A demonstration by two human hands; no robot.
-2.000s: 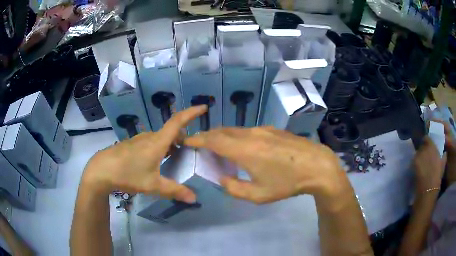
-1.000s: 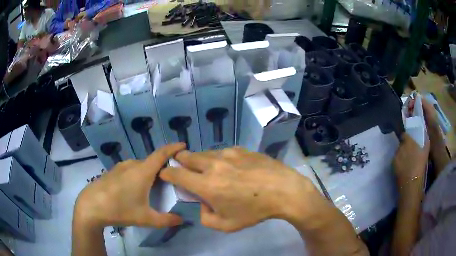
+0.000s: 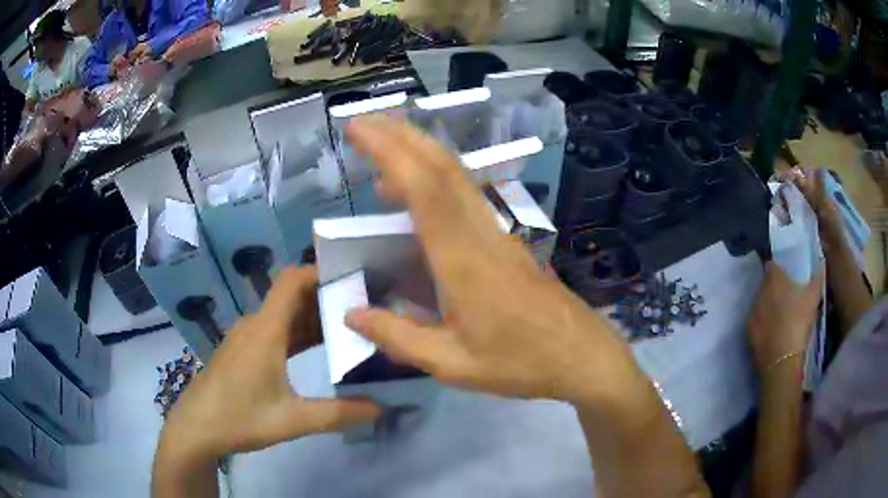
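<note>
A pale blue-grey retail carton [image 3: 394, 397] stands in front of me, its mouth open towards me. Its white-edged top flap [image 3: 365, 228] is upright at the back, and a white side flap [image 3: 343, 336] shows at the left of the mouth. My left hand [image 3: 261, 374] holds the carton's left side, thumb on the front and fingers at the back left. My right hand [image 3: 477, 282] is over its right side, thumb tip touching the side flap, other fingers spread and raised past the top flap. The carton's inside is dark and partly hidden by my right hand.
Open cartons [image 3: 232, 216] with white wrap stand in a row behind. Closed cartons [image 3: 44, 374] stand left. Small fittings lie in heaps at right [image 3: 662, 305] and left [image 3: 177, 377]. Black moulded cups [image 3: 596, 173] are stacked back right. A neighbour's hands [image 3: 787, 311] hold a carton at right.
The carton's mouth has opened, with the top flap now upright. My right hand has risen and spread its fingers. The view has shifted, so the back row sits further left.
</note>
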